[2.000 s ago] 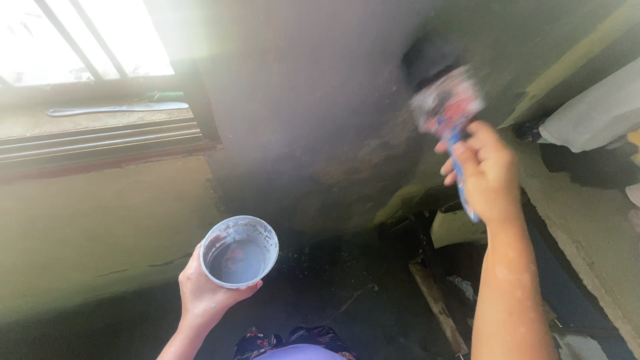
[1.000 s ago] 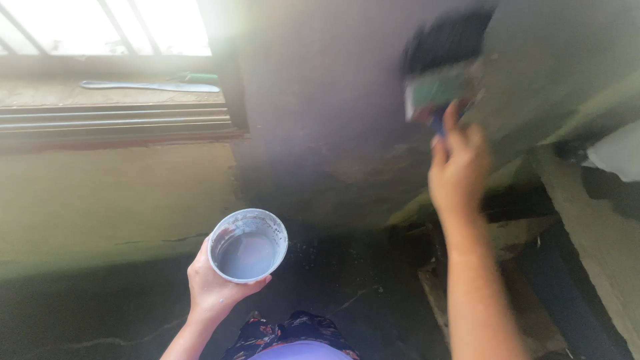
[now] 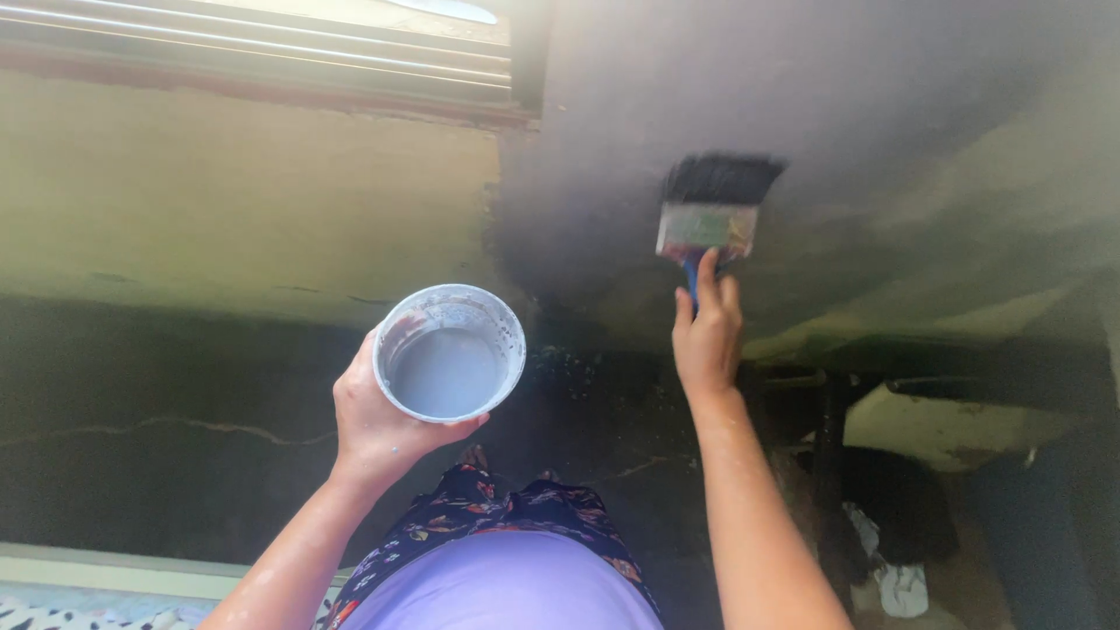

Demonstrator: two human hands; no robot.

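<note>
My left hand grips a round plastic tub from its left side and below. Grayish-blue paint lies in the tub, and splashes of it coat the inner wall. To the right, my right hand is closed around the blue handle of a wide paintbrush. Its dark bristles point up and away from me against the wall, whose upper part looks gray-purple. Left of the corner, the wall is yellowish-green. Whether the bristles press on the wall cannot be told.
A window frame with metal rails is at the upper left, a pale flat blade on its sill. Dark floor with a crack lies below. At the lower right are shadowed items and a white crumpled thing. A patterned fabric shows bottom left.
My right hand has brought the paintbrush lower along the wall. The tub stays in my left hand. The view has tilted downward, with less of the window showing.
</note>
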